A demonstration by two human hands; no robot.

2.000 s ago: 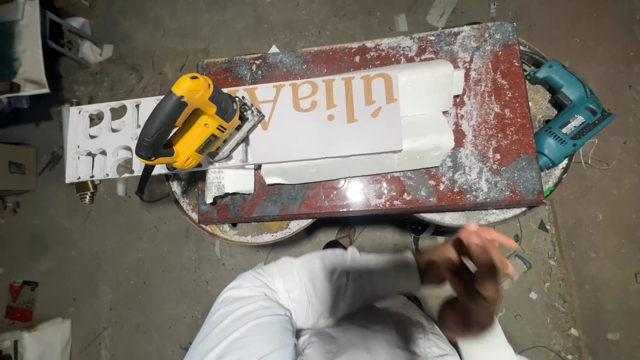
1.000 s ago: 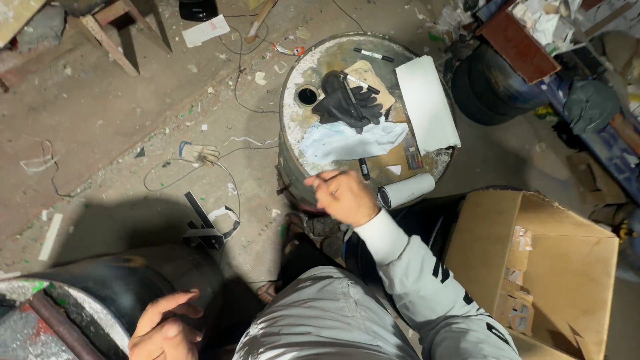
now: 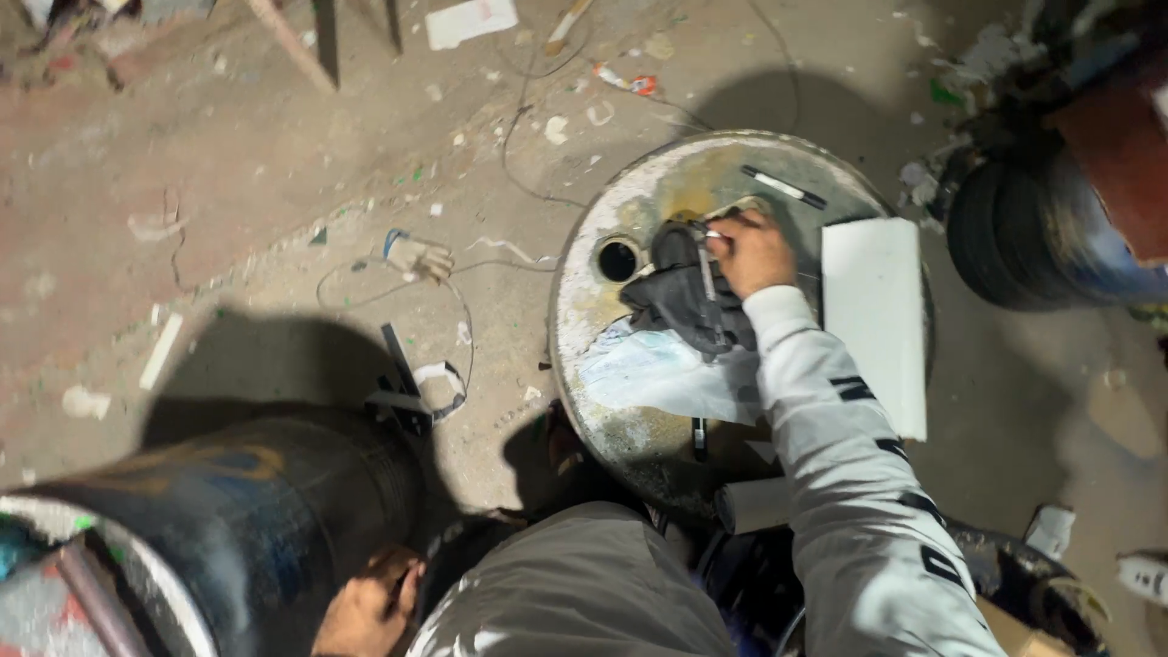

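Note:
My right hand (image 3: 754,251) reaches over the round top of a metal drum (image 3: 630,429). Its fingers are closed at the end of a thin pen-like item (image 3: 709,283), which lies over dark work gloves (image 3: 671,287); whether it is lifted cannot be told. A crumpled pale blue sheet (image 3: 652,370) lies below the gloves. A black-and-white marker (image 3: 783,187) is above the hand, another dark marker (image 3: 700,439) near the lower part of the top. A white panel (image 3: 874,319) lies at the right. My left hand (image 3: 370,604) hangs low beside the left drum, fingers curled, apparently empty.
A dark drum (image 3: 274,520) lies at lower left, near the red-topped board's edge. A white roll (image 3: 756,505) sits at the round top's lower rim. Another dark drum (image 3: 1013,237) stands at right. A light glove (image 3: 420,256), cables and scraps are on the floor.
The view has swung from the board with the yellow jigsaw to the round drum top. Since one second ago, my right hand has moved from its near edge to the gloves.

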